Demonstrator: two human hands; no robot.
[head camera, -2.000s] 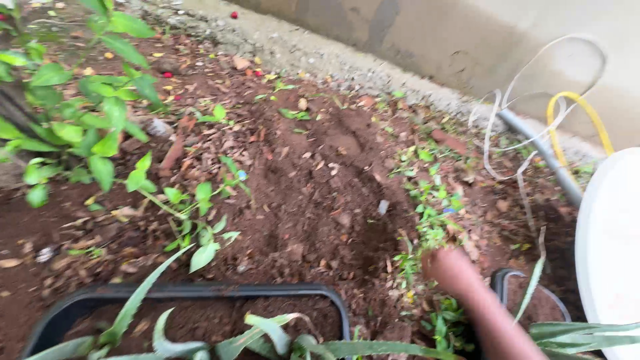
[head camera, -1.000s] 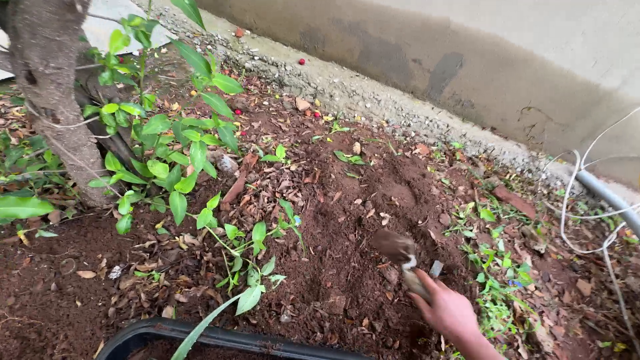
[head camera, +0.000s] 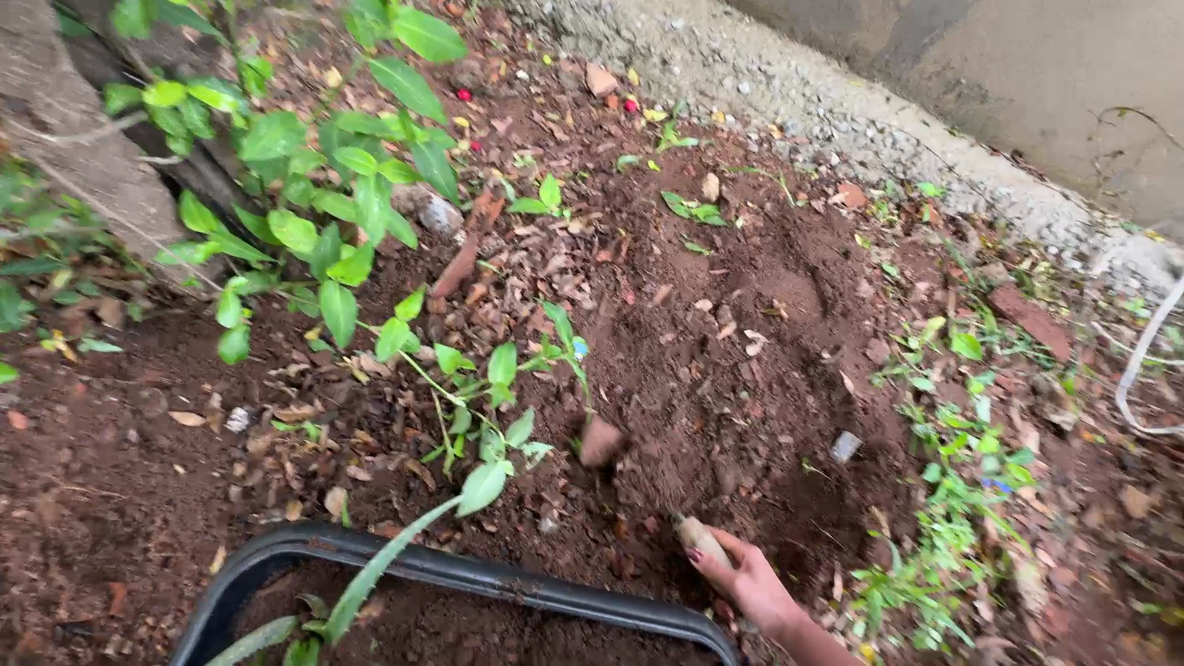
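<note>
My right hand (head camera: 754, 581), low and right of centre, grips the pale handle of a hand trowel (head camera: 698, 536). The trowel's blade lies up and to the left of the hand, blurred and brown with soil, so its outline is hard to tell. Loose reddish-brown soil (head camera: 684, 407) with dry leaves surrounds it. Just below and left of the hand runs the rim of a black plastic planter (head camera: 499, 578), which holds soil and a spiky-edged aloe-like plant (head camera: 379, 573). My left hand is out of view.
A tree trunk (head camera: 92, 157) and a leafy green plant (head camera: 356, 185) stand at upper left. A gravelly concrete edge (head camera: 832, 102) runs below a wall (head camera: 1027, 74). Low weeds (head camera: 953, 499), a broken brick piece (head camera: 1031, 319) and a white cable (head camera: 1138, 370) lie at right.
Two seconds ago my right hand was over the weeds beside the planter. One second ago it held the trowel on the dug soil; the trowel now points toward the trailing plant. The view has shifted.
</note>
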